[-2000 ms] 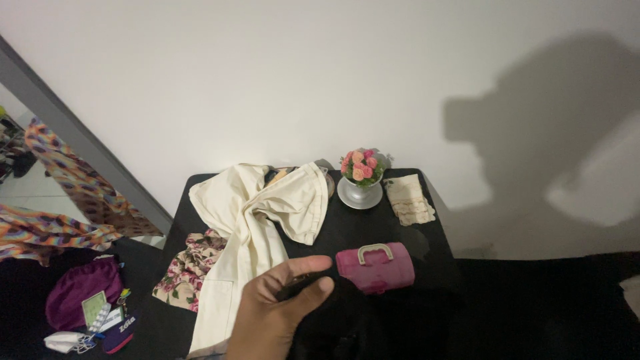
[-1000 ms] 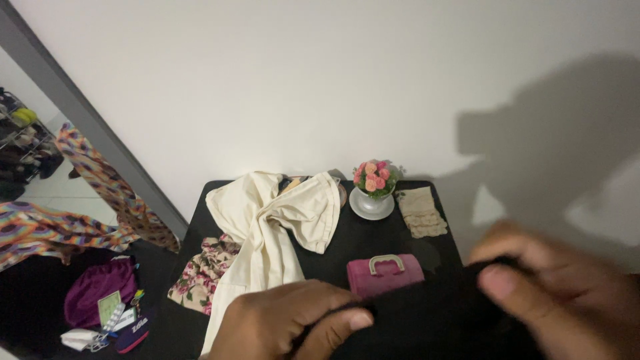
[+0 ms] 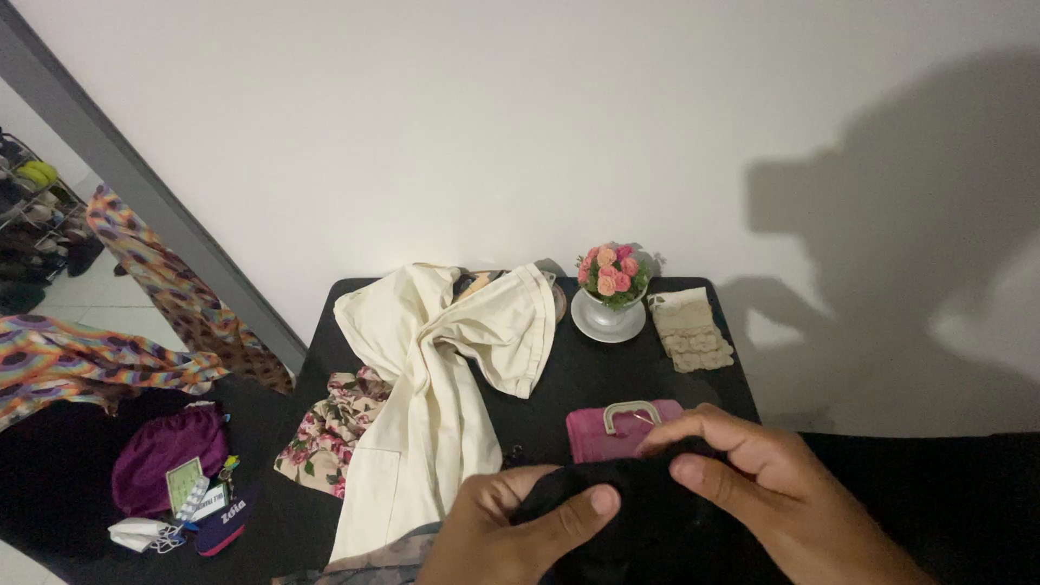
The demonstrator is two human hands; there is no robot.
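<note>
A black cloth point(image 3: 630, 520) is stretched between my two hands at the bottom of the view. My left hand point(image 3: 536, 520) pinches its left part between thumb and fingers. My right hand point(image 3: 739, 471) grips the upper right edge, its fingertips near the pink case point(image 3: 597, 431) with a pale handle. Left of the case, a cream garment point(image 3: 439, 382) lies twisted over a floral cloth point(image 3: 333, 431). The lower part of the black cloth runs out of view.
On the black table point(image 3: 561, 357) stand a flower cup point(image 3: 608, 305) on a saucer and a folded lace-edged cloth point(image 3: 691, 329). At left are a purple pouch point(image 3: 171, 455), a white face mask point(image 3: 138, 532), a multicolored patterned cloth point(image 3: 73, 357) and a mirror with a grey frame point(image 3: 171, 195).
Two seconds ago only one hand was clearly visible, over the table's front; one second ago both held the black cloth. Since then my right hand has moved closer to my left.
</note>
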